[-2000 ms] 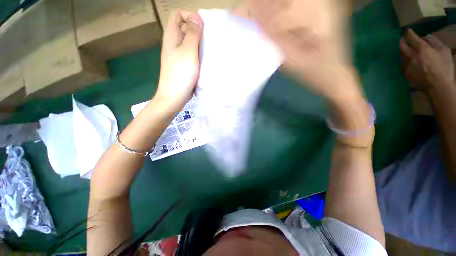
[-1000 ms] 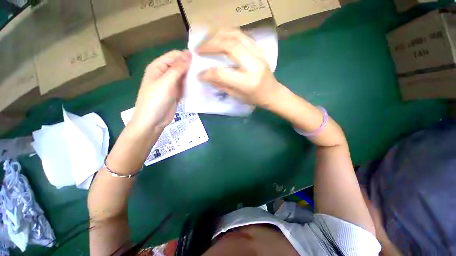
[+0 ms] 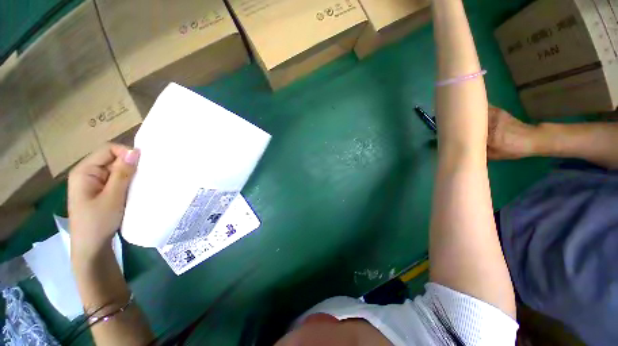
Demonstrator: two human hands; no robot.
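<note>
My left hand (image 3: pixel 101 192) pinches a white sheet (image 3: pixel 193 149) by its left edge between thumb and fingers. The sheet is mostly blank, with one printed block near its lower edge. It hangs partly over a printed label sheet (image 3: pixel 211 244) that lies flat on the green bench. My right forearm, with a pale pink band, reaches up past the top edge of the picture. My right hand is cut off and cannot be seen. Brown cartons (image 3: pixel 308 34) stand in a row at the far side with small dark print.
White papers (image 3: pixel 61 274) lie at lower left, with bagged white-grey cords (image 3: pixel 26 324) below them. A carton marked FAN (image 3: pixel 559 57) stands at upper right. Another person's hand (image 3: pixel 511 134) is partly behind my right forearm, near a dark pen-like object (image 3: pixel 425 118).
My left hand has moved down and left with the white sheet. My right hand has let go of the sheet and moved up out of the picture. Another person's hand has come in at right.
</note>
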